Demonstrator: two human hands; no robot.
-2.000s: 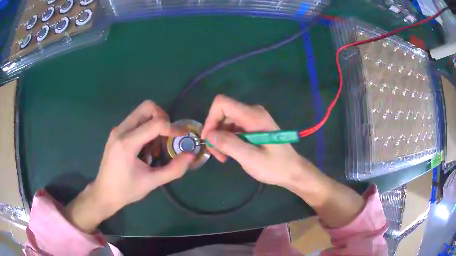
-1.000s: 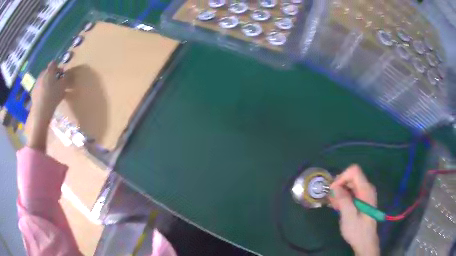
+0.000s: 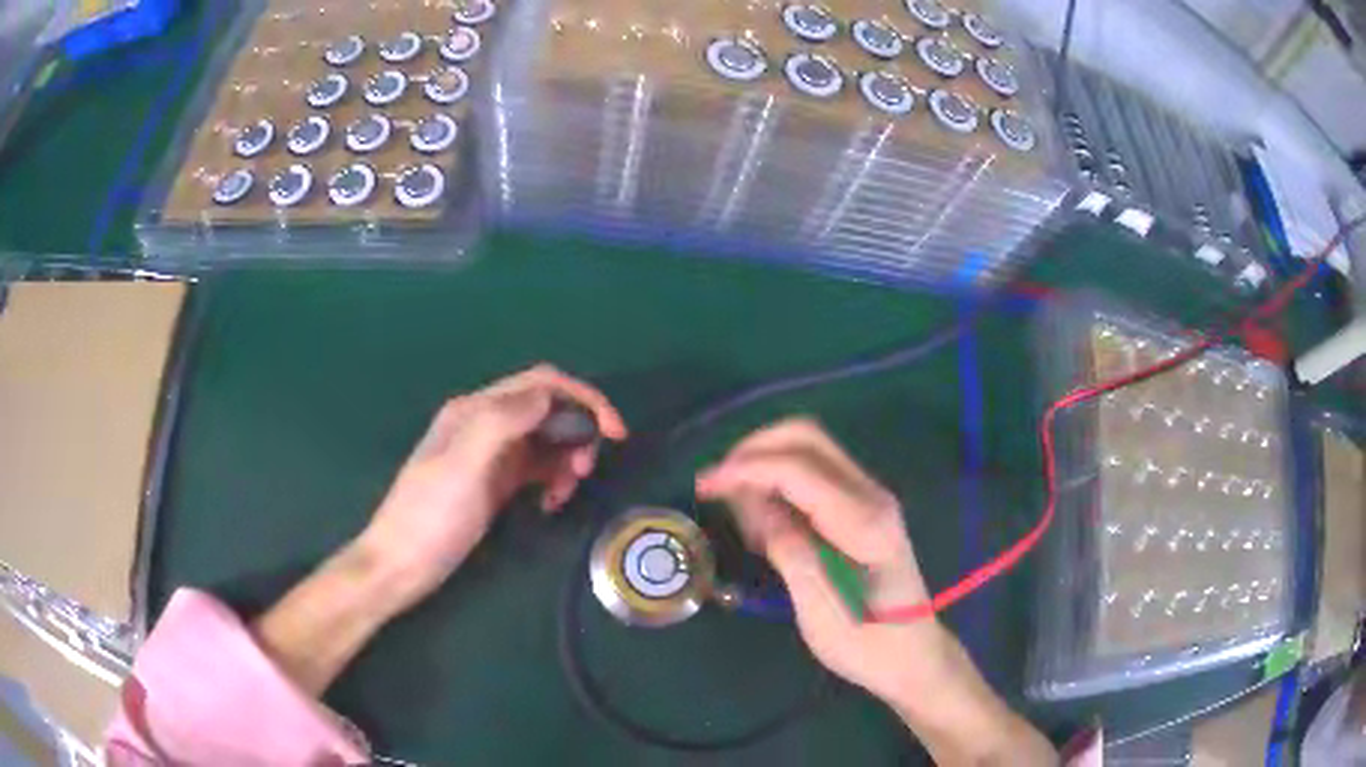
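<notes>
The contact base (image 3: 607,577), a silver-and-brass disc, lies on the green mat. A round component (image 3: 655,562) with a pale face and dark ring rests on it. My left hand (image 3: 487,457) is above and left of the base, with a small dark grey rounded thing (image 3: 569,424), apparently another round component, between its fingers. My right hand (image 3: 824,540) is right of the base, blurred, holding the green test probe (image 3: 842,581); the probe's tip is not visible. The red test lead (image 3: 1034,525) runs from the probe to the upper right.
A black test lead (image 3: 599,704) loops around the base. Trays with rows of round components (image 3: 352,185) stand at the back, some stacked (image 3: 779,165). A tray with bare cardboard (image 3: 75,435) is at the left. The right-hand tray (image 3: 1184,510) holds small shiny points. Blue tape (image 3: 974,435) crosses the mat.
The view has swung back from the left tray to the base. My left hand has left that tray and come near the base. My right hand has moved off the component, still with the probe.
</notes>
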